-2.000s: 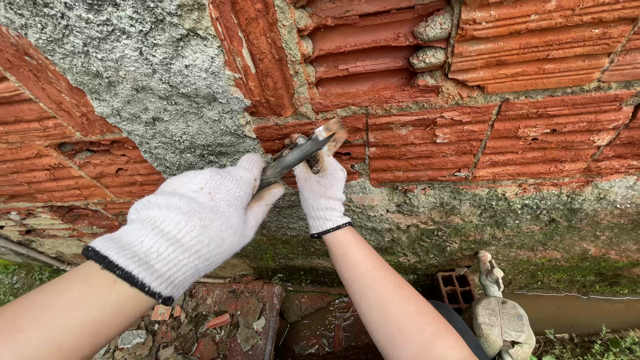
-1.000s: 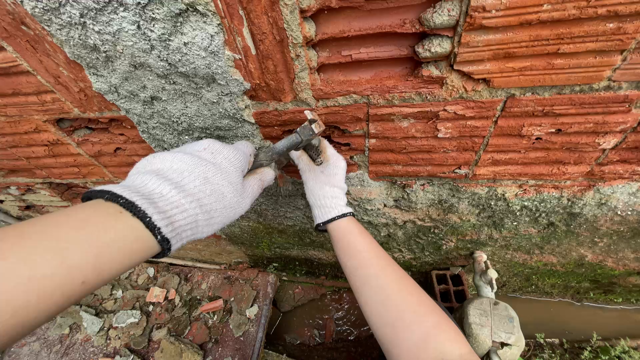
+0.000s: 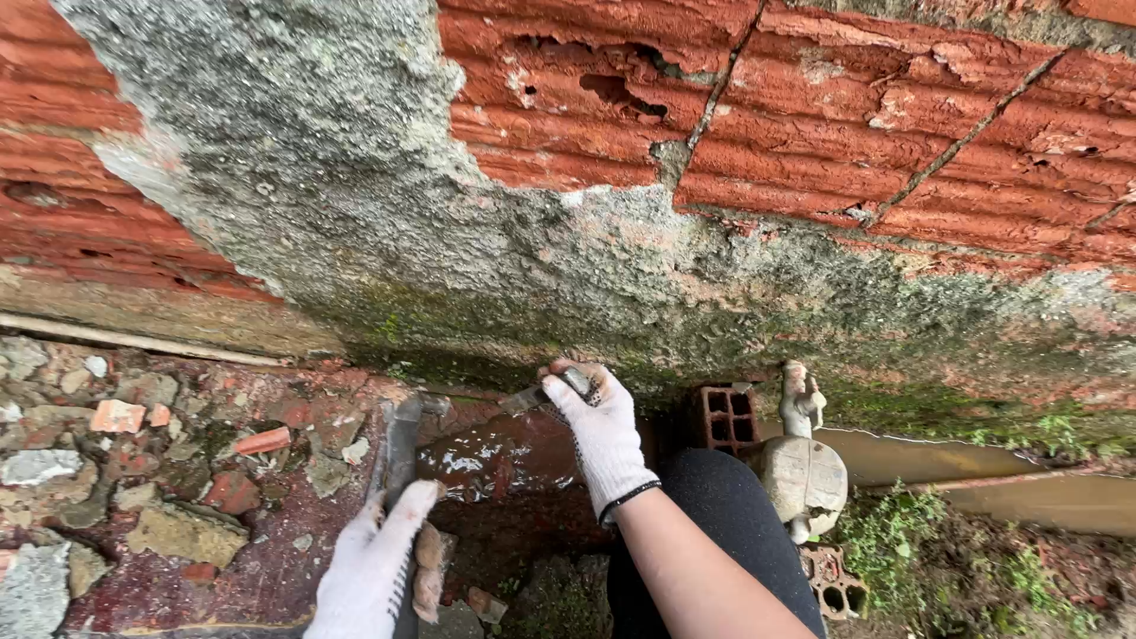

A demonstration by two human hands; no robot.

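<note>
My left hand (image 3: 373,568), in a white knit glove with dotted palm, grips a grey hammer (image 3: 404,444) low at the bottom left, its head pointing up beside the rubble. To the right, my gloved right hand (image 3: 603,435) is closed around a metal chisel (image 3: 528,399), whose flat end points left over muddy water (image 3: 497,457). Both hands are at the foot of the brick wall. Grey, rough cement render (image 3: 355,169) covers part of the wall, with ribbed red hollow bricks (image 3: 799,115) exposed above it.
Broken render and brick rubble (image 3: 186,532) lies at left. A dark-clothed knee (image 3: 719,532) is beside my right forearm. Hollow bricks (image 3: 728,417) and a dirty water meter (image 3: 803,479) stand right of it, near a water-filled channel (image 3: 932,457) and weeds.
Both hands have moved down from the brick edge to the wall's foot, carrying the hammer and chisel, and are now farther apart. The view has shifted downward.
</note>
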